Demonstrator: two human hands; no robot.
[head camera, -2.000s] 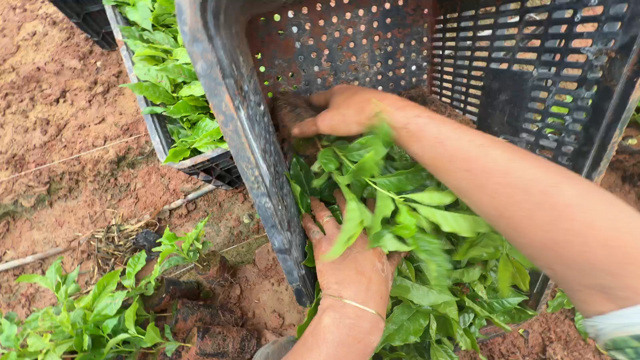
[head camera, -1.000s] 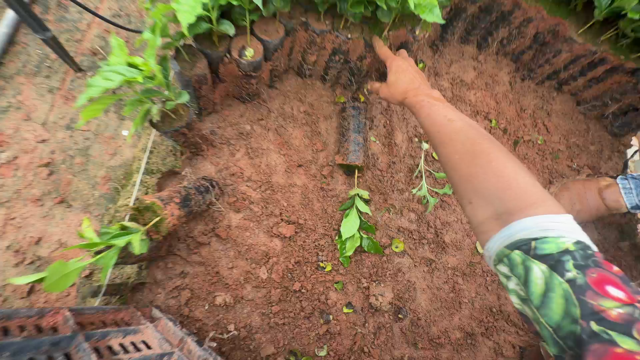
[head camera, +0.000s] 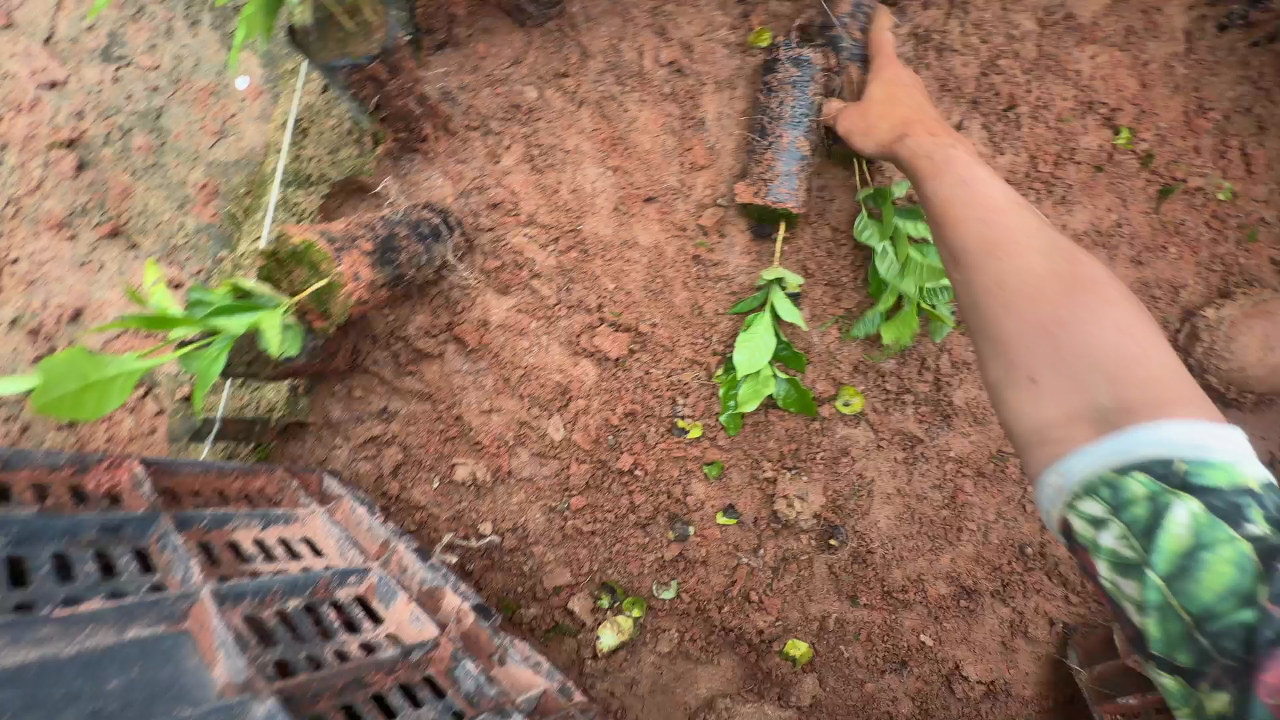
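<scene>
My right hand (head camera: 885, 110) is at the upper right, its thumb and fingers around the dark root bag (head camera: 850, 45) of a seedling. That seedling's leaves (head camera: 900, 262) hang or lie on the soil below the hand. Just left of it, another seedling lies with its soil-filled black root bag (head camera: 785, 125) nearly touching the held one and its leafy stem (head camera: 762, 355) pointing toward me. A further seedling's muddy root bag (head camera: 375, 255) lies on its side at the left, its leaves (head camera: 210, 325) pointing left. My left hand is out of view.
A mud-stained black plastic crate (head camera: 290, 610) fills the lower left. A pale string (head camera: 285, 150) runs along the left beside an upright bagged plant (head camera: 350, 30). Fallen leaves (head camera: 615, 632) dot the reddish soil. A rounded muddy form (head camera: 1240, 340) shows at the right edge.
Two seconds ago both hands were among leaves in a crate. One second ago my right hand was open above the lying seedling; now it holds a second one beside it. The view has shifted.
</scene>
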